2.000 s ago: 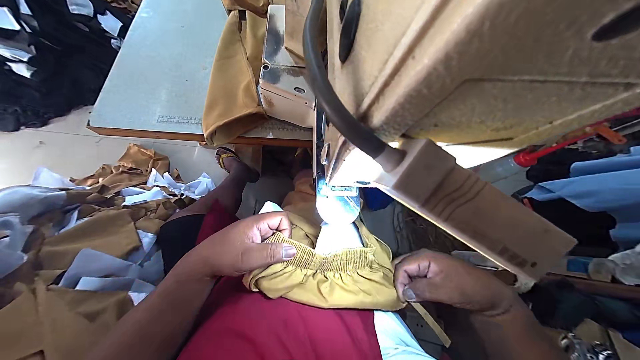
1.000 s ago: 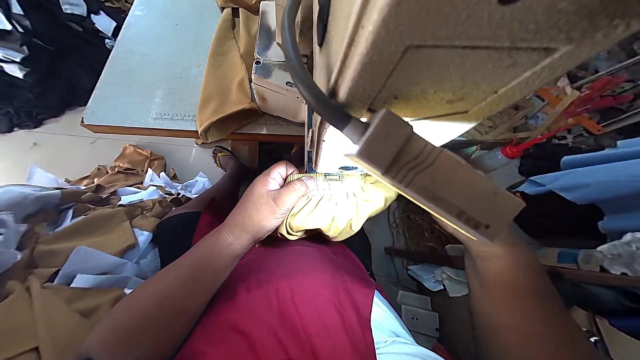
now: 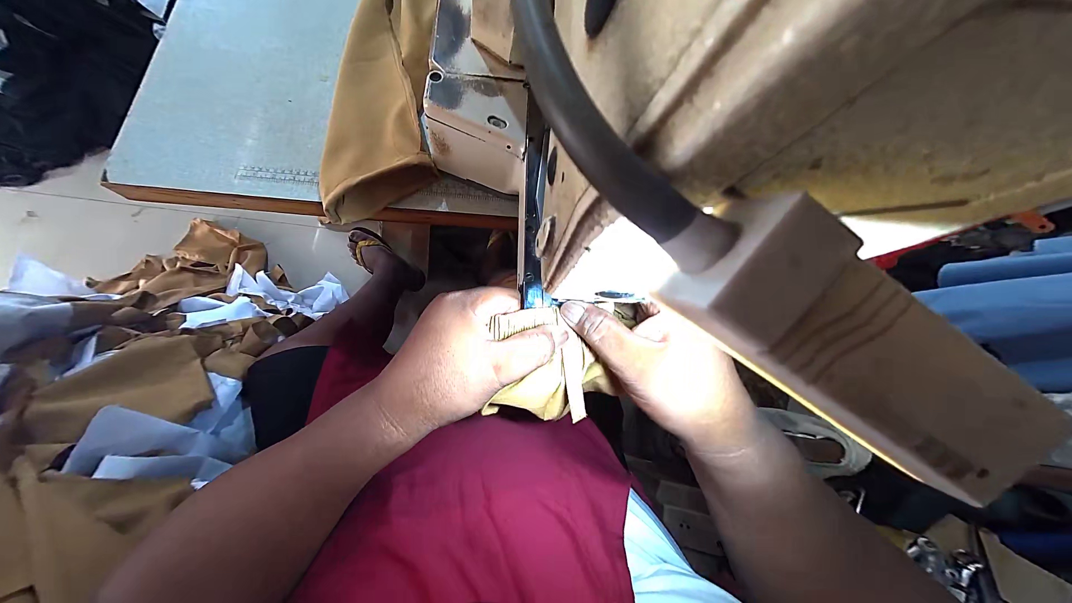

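Both hands hold a gathered mustard-yellow garment piece (image 3: pixel 536 395) at the working end of a sewing machine (image 3: pixel 796 109). My left hand (image 3: pixel 456 356) pinches the ribbed, gathered band from the left, its thumb on top. From the right, my right hand (image 3: pixel 670 364) presses the band with its thumb, close to the left thumb. A narrow fabric strip (image 3: pixel 574 377) hangs down between the hands. The machine's lamp lights the spot, and a beige box-shaped lamp housing (image 3: pixel 871 343) on a dark flexible neck (image 3: pixel 603 142) covers part of the right side. The needle area is mostly hidden.
A grey-blue table (image 3: pixel 234 100) with a wooden edge stands at the upper left, with tan fabric (image 3: pixel 368 126) draped over it. Tan and white cloth pieces (image 3: pixel 126 377) lie heaped at the left. Folded blue fabric (image 3: pixel 1005 310) is at the far right. Dark cloth lies at the upper left.
My right hand, behind the lamp housing one second ago, now grips the yellow piece beside the left hand. The gathered piece shows less of its body than before, and a narrow strip now hangs over it.
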